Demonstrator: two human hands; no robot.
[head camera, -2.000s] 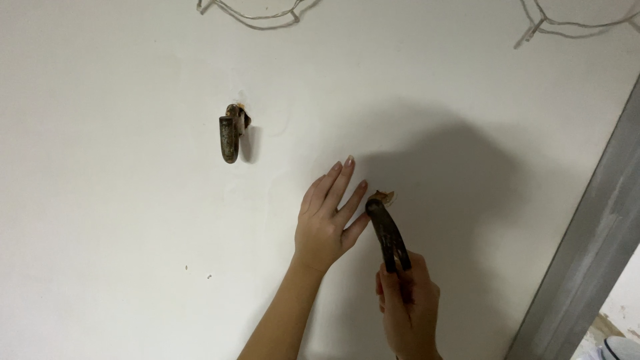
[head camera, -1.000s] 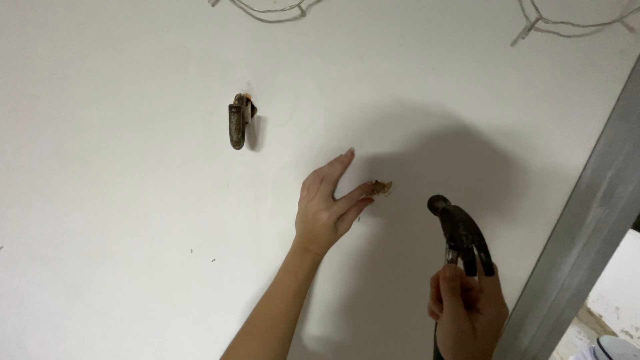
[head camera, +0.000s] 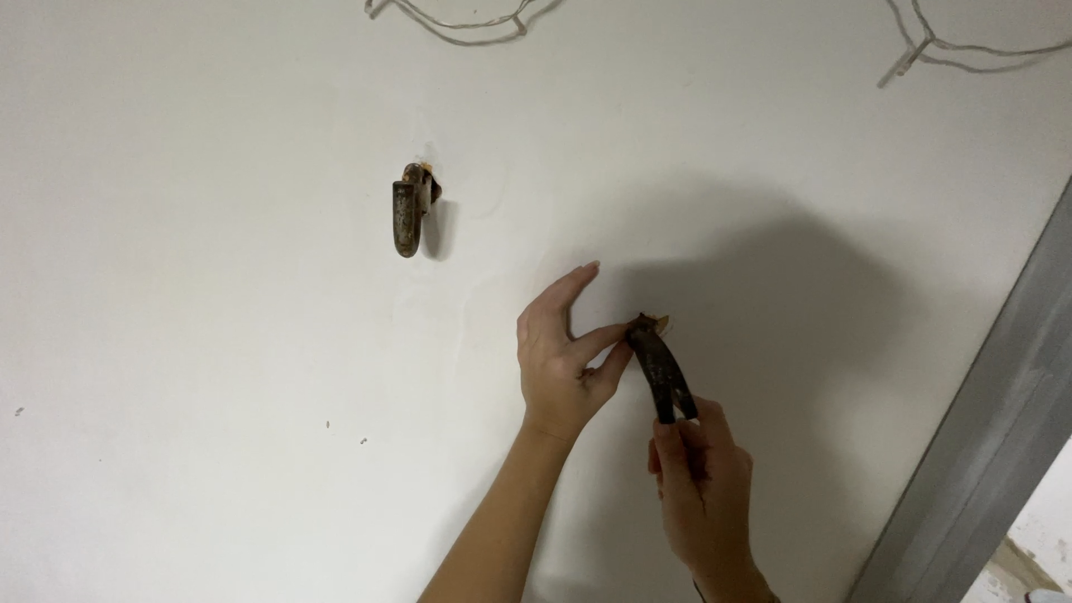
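My right hand (head camera: 708, 486) grips a dark, worn claw hammer (head camera: 660, 368), its split claw pointing down toward the fingers and its striking face up by the damaged spot in the white wall. The handle is mostly hidden by the hand. At the hammer's face, the thumb and index fingertip of my left hand (head camera: 561, 352) pinch a small brownish piece (head camera: 643, 319) at the wall; the hammer partly covers it. The other left fingers are raised. Chipped, tan material (head camera: 662, 324) shows just right of the piece. Up and to the left, a worn metal bracket (head camera: 407, 219) sticks out of a broken hole.
Thin wire string lights (head camera: 486, 23) cross the top, and more wire (head camera: 925, 42) runs at the upper right. A grey frame edge (head camera: 971, 402) slants down the right side. Small dark marks (head camera: 363, 440) dot the white surface (head camera: 209, 335).
My right hand with the hammer was away to the right one second ago and is now back against the spot at my left fingertips. My left fingers, spread two seconds ago, have since closed into a pinch.
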